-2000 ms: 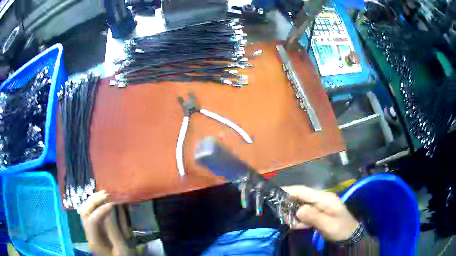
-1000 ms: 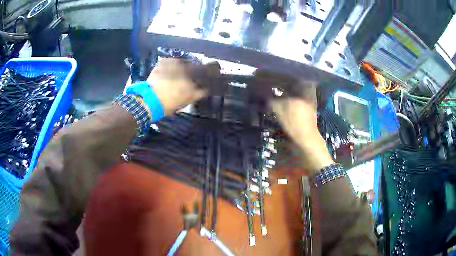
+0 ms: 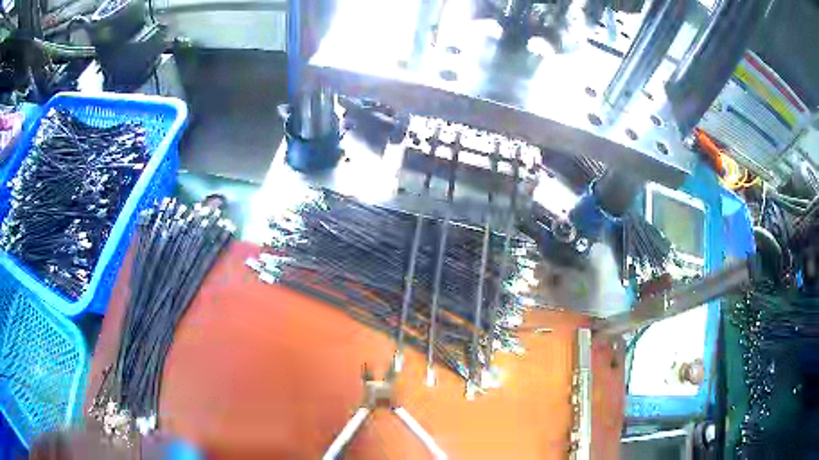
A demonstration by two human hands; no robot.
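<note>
Several black cables [image 3: 436,287] hang from the slotted metal mould [image 3: 471,148] under the machine plate. Their lower ends lie over the wide cable pile [image 3: 359,256], with small shiny tips near the pliers. The pliers [image 3: 380,392] lie open on the reddish-brown board [image 3: 260,359], handles cut off by the bottom edge. A silver loading bar [image 3: 582,395] lies at the board's right side. Of my left arm, only a blurred brown sleeve and blue wristband show at the bottom left edge; the hand itself is not visible. My right hand is out of the picture.
A neat cable bundle [image 3: 166,305] lies at the board's left. Beyond it stand a full blue basket [image 3: 171,144] and a lighter perforated basket [image 3: 40,359]. The thick machine plate [image 3: 503,103] overhangs the back. The control panel [image 3: 669,359] is at the right, behind a slanting metal arm [image 3: 673,301].
Both hands were at the mould a second ago and have left it; the cables now hang there unheld. Before that, my right hand held a dark bar-shaped piece. The view has shifted.
</note>
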